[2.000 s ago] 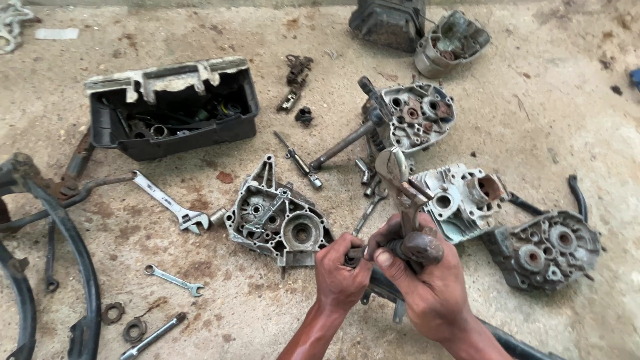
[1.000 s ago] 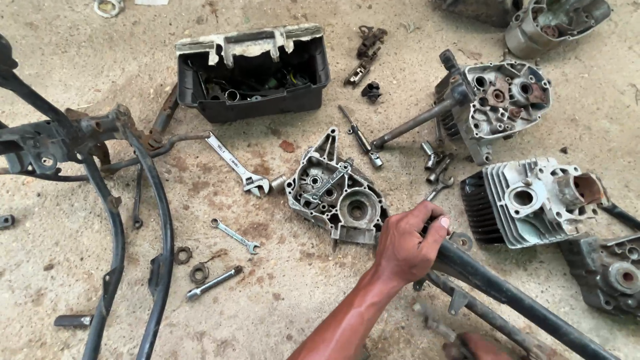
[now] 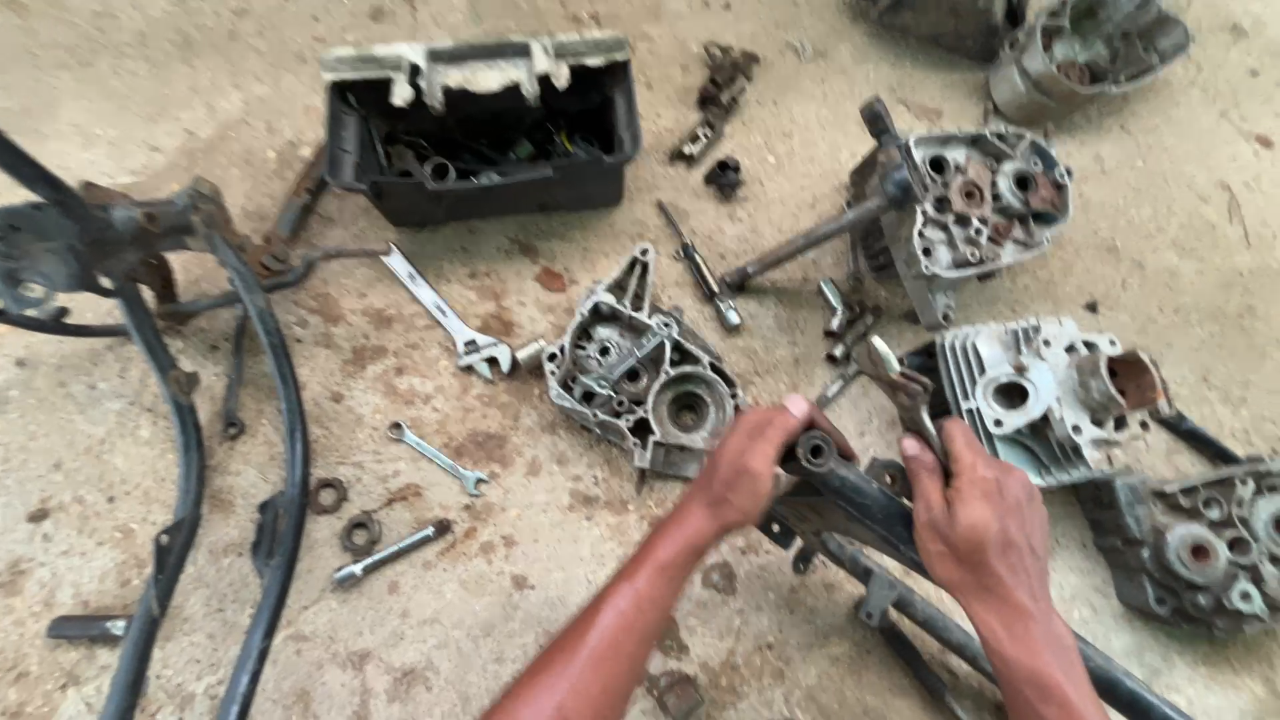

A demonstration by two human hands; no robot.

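My left hand [image 3: 750,465] grips the end of a black metal tube frame [image 3: 870,510], close to its round bushing. In my right hand [image 3: 980,510] is a pair of pliers [image 3: 905,385], jaws pointing up and away, held just above the same tube. Beyond my left hand lies an engine crankcase half [image 3: 640,370] with a small wrench across it. A finned cylinder part [image 3: 1030,395] sits beyond my right hand. Part of the tube is hidden by my right hand.
At upper left stands a black toolbox [image 3: 500,205]. An adjustable wrench [image 3: 440,310], a combination wrench [image 3: 435,458] and a socket extension [image 3: 390,553] lie on the concrete. A motorcycle frame [image 3: 280,400] takes up the left side. More engine cases [image 3: 990,200] are at the right.
One second ago my right hand was low at the frame's edge; now it is raised beside the tube with the pliers. My left hand remains at the tube's end. The view has shifted.
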